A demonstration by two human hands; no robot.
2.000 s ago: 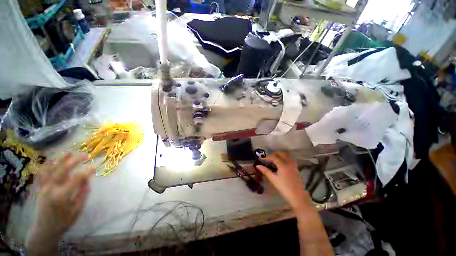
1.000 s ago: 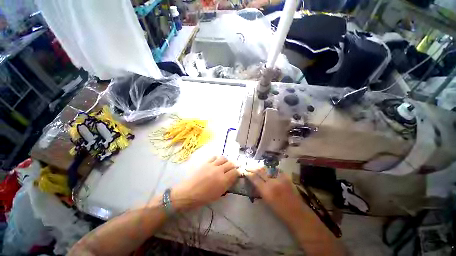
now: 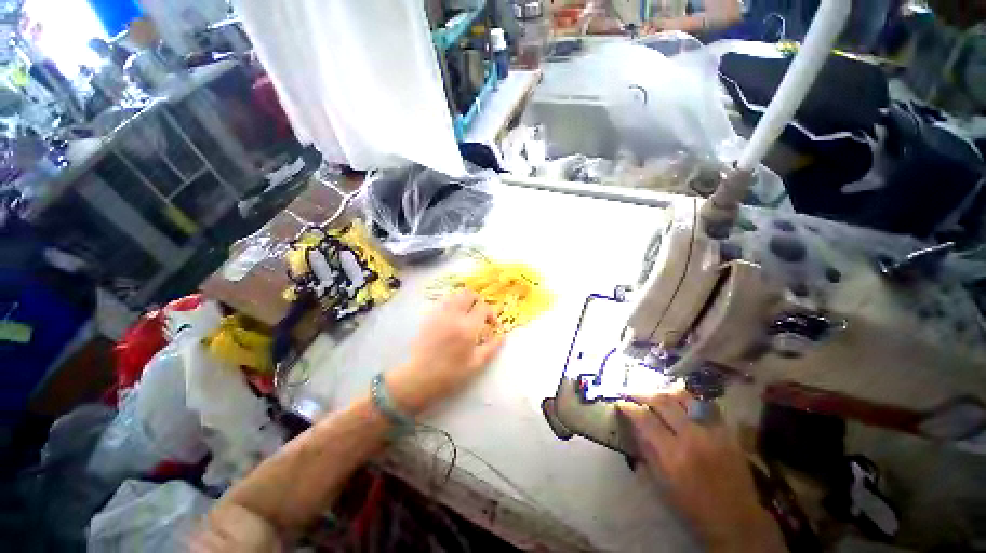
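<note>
My left hand (image 3: 454,344) is at the near edge of the loose yellow tassel bunch (image 3: 508,297), fingertips on the threads; whether it grips one cannot be told. My right hand (image 3: 683,437) lies beside the brightly lit needle area (image 3: 638,378) of the cream-white sewing machine (image 3: 692,281), fingertips near the presser foot. Glare hides what is under its fingers. A black-and-white patch (image 3: 870,495) lies right of my right hand. Finished tasselled patches (image 3: 341,270) lie on brown cardboard (image 3: 254,283) at the left.
A clear plastic bag (image 3: 424,211) with dark contents sits at the table's back left. A white cloth (image 3: 346,86) hangs behind it. Thin dark thread ends (image 3: 449,448) lie at the front edge. White and red bags (image 3: 189,378) are left of the table. Another person's arm (image 3: 692,19) shows at the back.
The view has turned left. My left hand has moved from the needle area to the yellow tassels. My right hand has stayed by the needle. Earlier it was over the patch area right of the needle.
</note>
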